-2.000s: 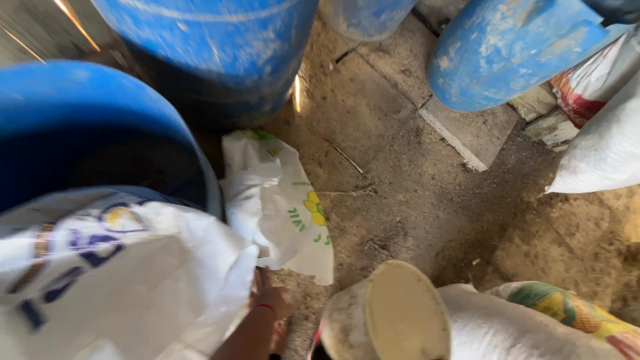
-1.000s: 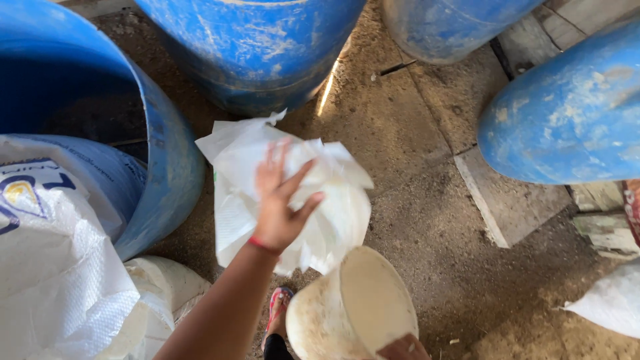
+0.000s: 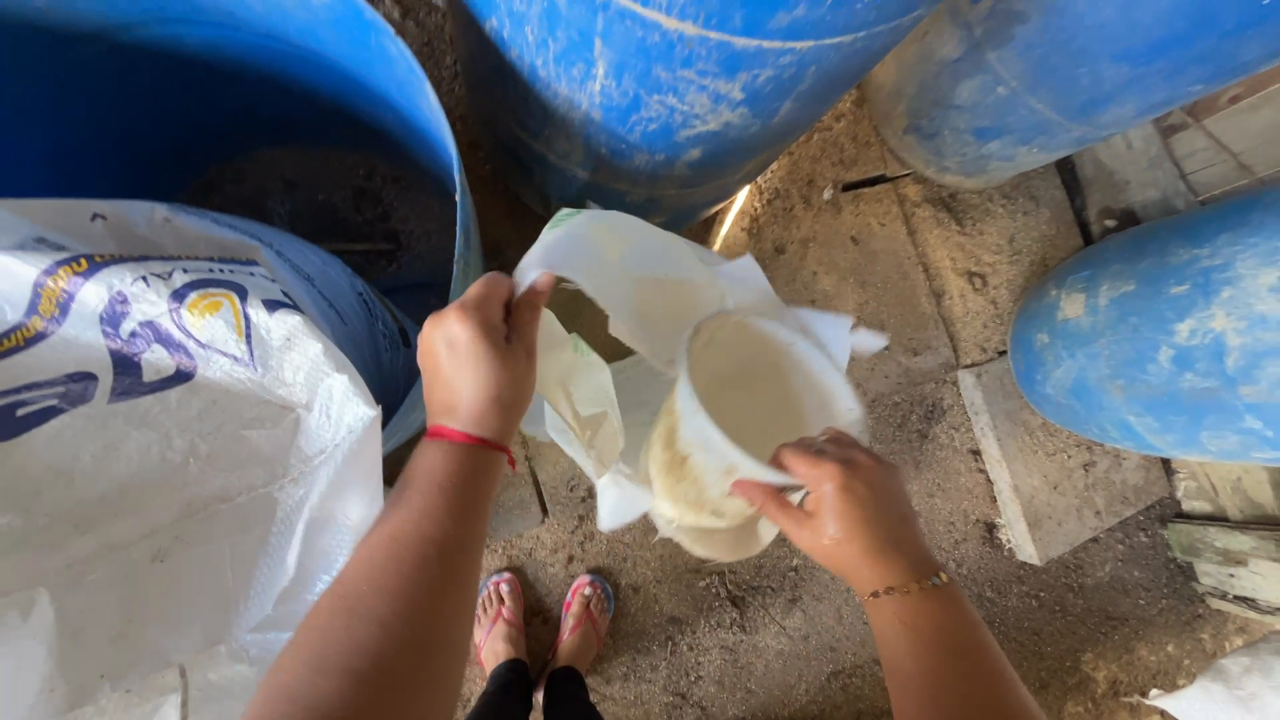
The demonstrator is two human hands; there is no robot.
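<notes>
My left hand (image 3: pixel 485 355) pinches the edge of a white woven plastic sack (image 3: pixel 645 280), whose mouth gapes toward me. With my right hand (image 3: pixel 840 500) I grip the rim of a worn, off-white plastic bucket (image 3: pixel 690 460), thumb outside. The bucket is tilted and overlaps the right part of the sack; a pale surface shows within it, and I cannot tell whether that is its contents or its bare inside. Both are held above the floor, over and beyond my feet. The sack's lower part is partly hidden by the bucket.
A large open blue drum (image 3: pixel 455 200) stands at left, with a big printed white sack (image 3: pixel 190 480) at its near side. More blue drums stand ahead (image 3: pixel 690 90) and at right (image 3: pixel 1150 330). A raised concrete slab (image 3: pixel 1060 470) lies on the dirty floor (image 3: pixel 720 640). Another white sack (image 3: pixel 1225 685) is at lower right.
My left hand, spread over the crumpled sack a second ago, now holds its edge, and the sack is opened out. The bucket has moved up against the sack, tilted in my right hand.
</notes>
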